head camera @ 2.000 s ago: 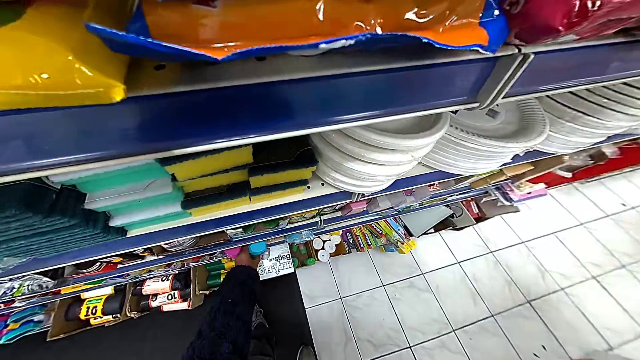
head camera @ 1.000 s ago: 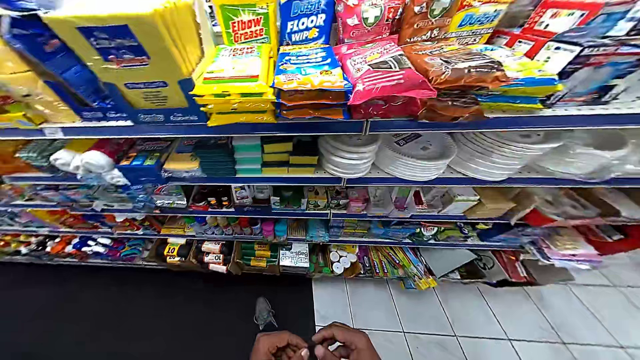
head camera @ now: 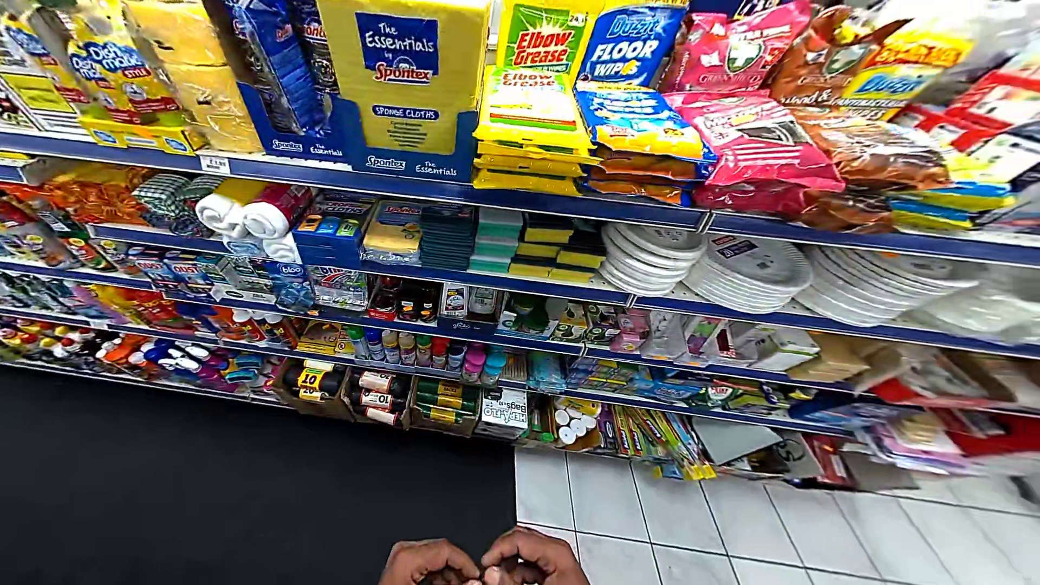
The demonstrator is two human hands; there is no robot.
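My left hand (head camera: 431, 562) and my right hand (head camera: 535, 557) meet at the bottom middle of the view, fingers curled and fingertips together. Whether something small is between them cannot be told. Both are in front of the floor, well away from the shelves. Beyond them, the lowest shelf holds a white box of vacuum bags (head camera: 502, 413), boxed bin-bag rolls (head camera: 379, 396) and white-capped tubes (head camera: 574, 424). Higher up are scouring sponges (head camera: 546, 248) and stacks of white disposable plates (head camera: 747, 272). Packs of wet wipes (head camera: 532, 106) lie on the upper shelf.
Blue-edged shelves (head camera: 455, 195) run across the view, with sponge cloths (head camera: 406, 77) at upper left. Colourful packets (head camera: 658, 439) stick out over the lowest shelf's edge. Below are a black mat (head camera: 244, 487) and white floor tiles (head camera: 666, 520).
Two seconds ago a dark-sleeved arm reached down to the lowest shelf, near the white box. One second ago both hands were together at the bottom, as now. The view has swung widely.
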